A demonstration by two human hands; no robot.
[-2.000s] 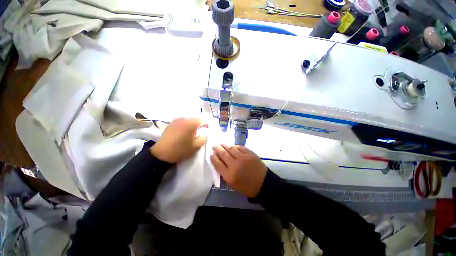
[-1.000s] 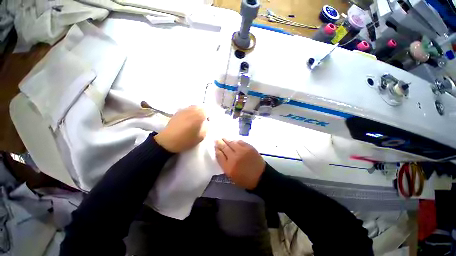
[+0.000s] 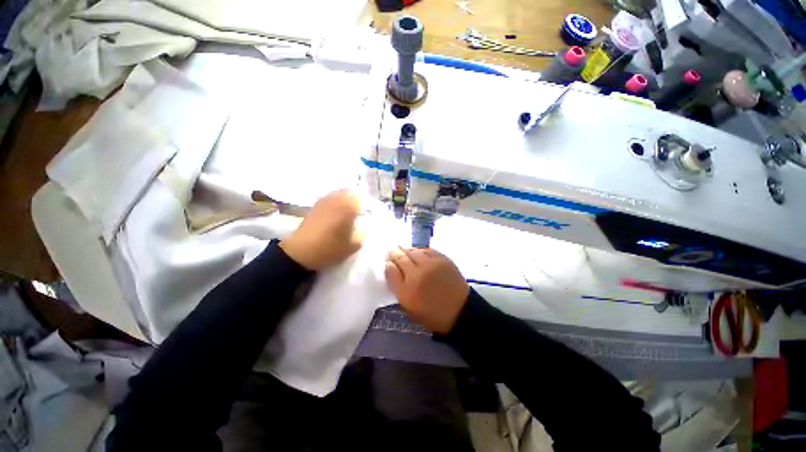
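Observation:
A cream garment panel (image 3: 177,256) lies bunched on the white table left of the needle, one corner hanging over the front edge. My left hand (image 3: 325,231) is closed on the cloth just left of the presser foot area. My right hand (image 3: 428,288) rests with curled fingers at the cloth's right edge, in front of the needle; whether it pinches the cloth is hard to see. The white sewing machine head (image 3: 530,177) stands behind my hands. Glare hides the needle and the cloth beneath it.
Red-orange scissors (image 3: 735,323) lie at the table's right end, near a thin red stick (image 3: 647,285). Cream cloth heaps (image 3: 106,53) lie at the back left. Pink-topped spools (image 3: 566,64) stand behind the head. Greyish cloth (image 3: 53,380) lies below the table at left.
The camera view has shifted a little. My left hand has moved slightly back from the table's front edge since the oldest frame. My right hand stays nearly in place beside the cloth.

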